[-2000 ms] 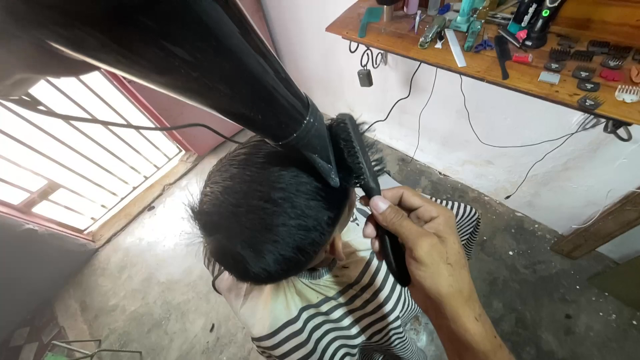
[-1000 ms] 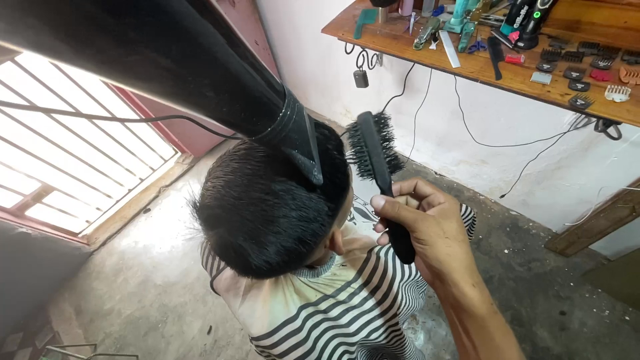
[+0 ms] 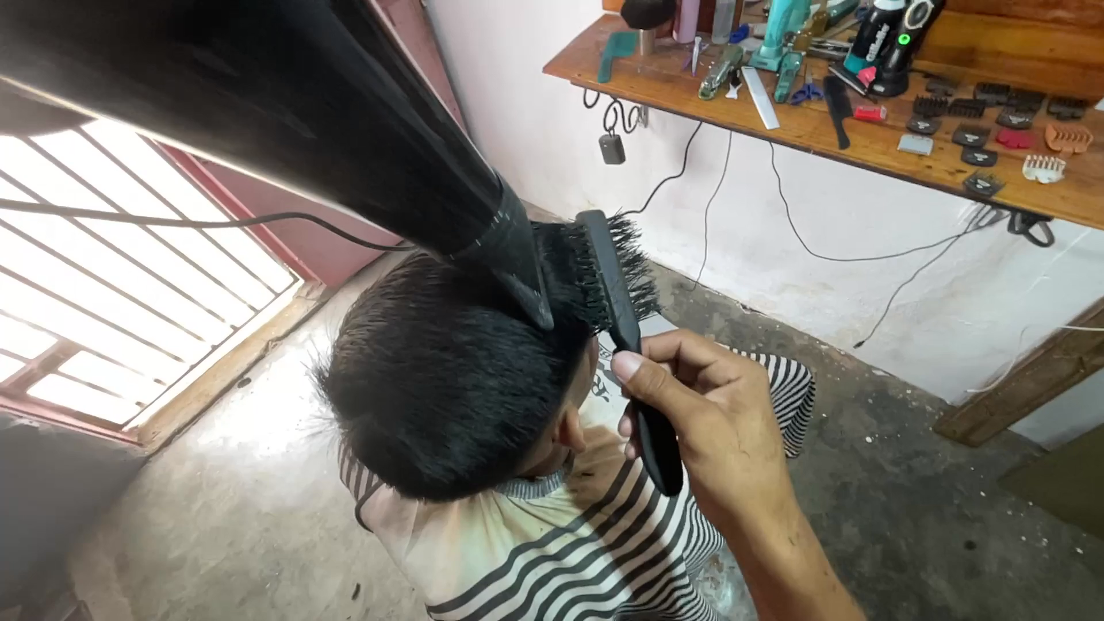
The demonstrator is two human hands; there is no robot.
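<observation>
My right hand (image 3: 711,410) grips the handle of a black hairbrush (image 3: 614,276), thumb along its neck. The brush's bristles meet the front hair of a seated person (image 3: 448,371) who wears a striped cape (image 3: 552,552). From the upper left reaches a large black hair dryer (image 3: 345,112), its flat nozzle (image 3: 517,259) pointing down at the hair just left of the brush. My left hand is not in view, so what it holds cannot be seen.
A wooden shelf (image 3: 862,142) on the right wall bears clipper guards (image 3: 972,135), a black comb (image 3: 837,110), scissors (image 3: 807,91) and a clipper (image 3: 901,47). Cords hang below it. A barred window (image 3: 129,276) is at left. The dryer's cord (image 3: 216,222) crosses before it.
The brush was raised off the hair, to the right of the head, one second ago; now it is back against the front hair beside the nozzle. My right hand still holds it.
</observation>
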